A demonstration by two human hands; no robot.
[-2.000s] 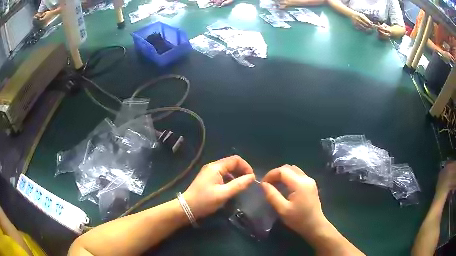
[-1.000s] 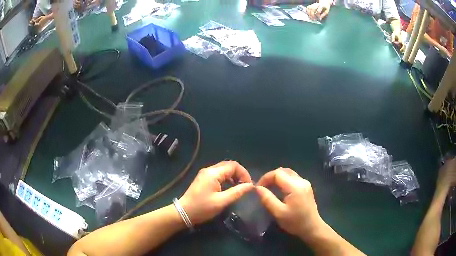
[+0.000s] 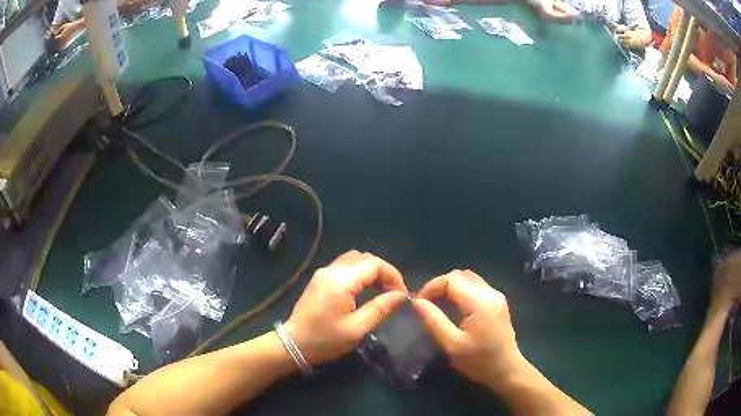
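Observation:
A clear zip-lock bag (image 3: 406,345) with something dark in its lower part hangs below my fingers at the bottom centre. My left hand (image 3: 349,305) pinches its top edge from the left. My right hand (image 3: 467,321) pinches the same edge from the right. The fingertips of both hands almost touch. The bag's contents are too dark to name. A loose heap of clear bags (image 3: 175,252) lies to the left. A flat overlapping row of shiny bags (image 3: 581,256) lies to the right.
A grey-brown cord (image 3: 318,219) loops beside the left heap, with a mains plug (image 3: 266,231). A white power strip (image 3: 77,337) lies near the left edge. A blue bin (image 3: 250,71) holds dark pieces. More bags (image 3: 370,65) lie beyond. Another person's arm (image 3: 703,349) is at the right edge.
Both hands still pinch the bag's top edge, with small finger movements. The view has shifted slightly. Across the table, other people's hands have moved.

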